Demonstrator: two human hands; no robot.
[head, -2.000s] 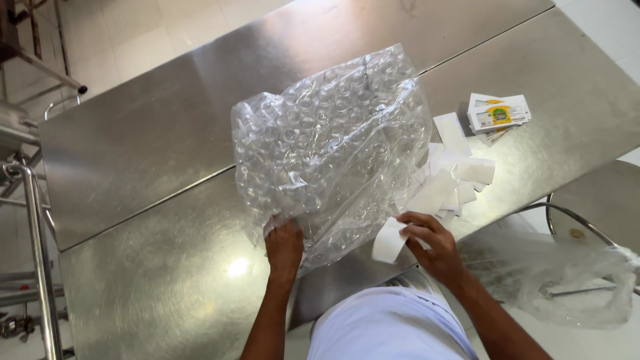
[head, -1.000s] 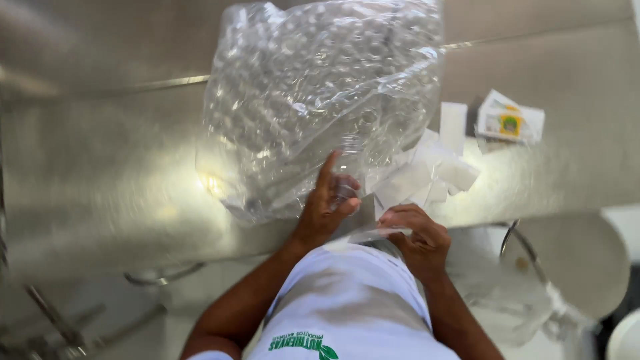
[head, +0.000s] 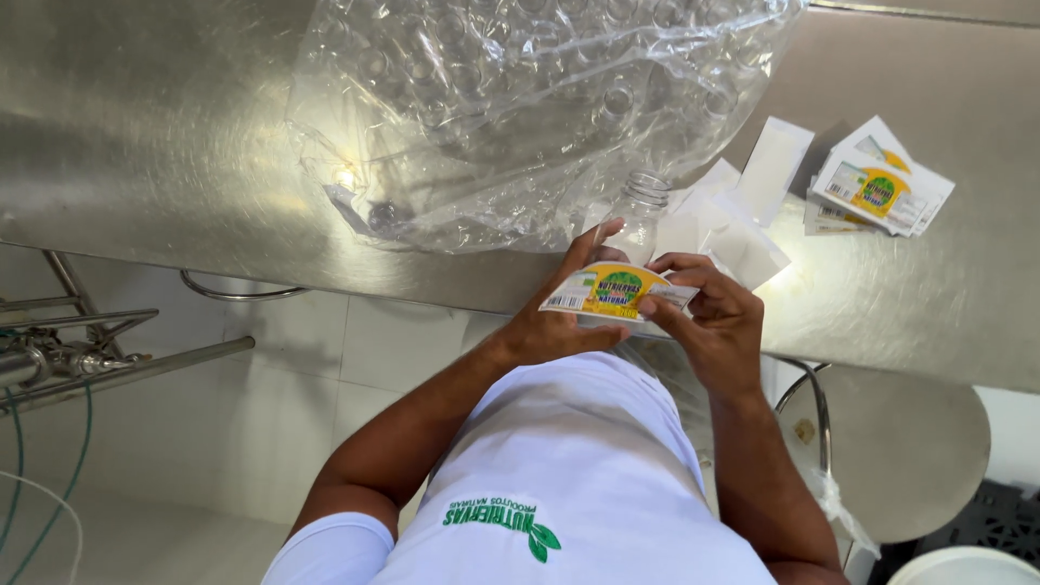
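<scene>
A small clear plastic bottle (head: pixel 636 226) with a threaded, uncapped neck is gripped by my left hand (head: pixel 561 313), its fingers around the body. My right hand (head: pixel 707 321) pinches a yellow and white printed label (head: pixel 619 292) by its right end, in front of the bottle. The label's left end lies over my left palm; whether it touches the bottle is hidden. Beyond my hands lies a large clear plastic bag (head: pixel 520 106) full of similar bottles. White paper pieces (head: pixel 735 236) are scattered right of the bottle, and a stack of printed labels (head: pixel 881 183) sits farther right.
The steel table (head: pixel 877 301) ends just in front of my body. A round stool seat (head: pixel 902 455) stands below at the right, near a white bucket (head: pixel 963 566) at the lower right corner. Metal pipework (head: pixel 73 357) with thin hoses is at the left, off the table.
My left hand has left the bag's near edge, where it was two seconds ago, and now holds a bottle. My right hand has brought a label in front of it, printed face showing.
</scene>
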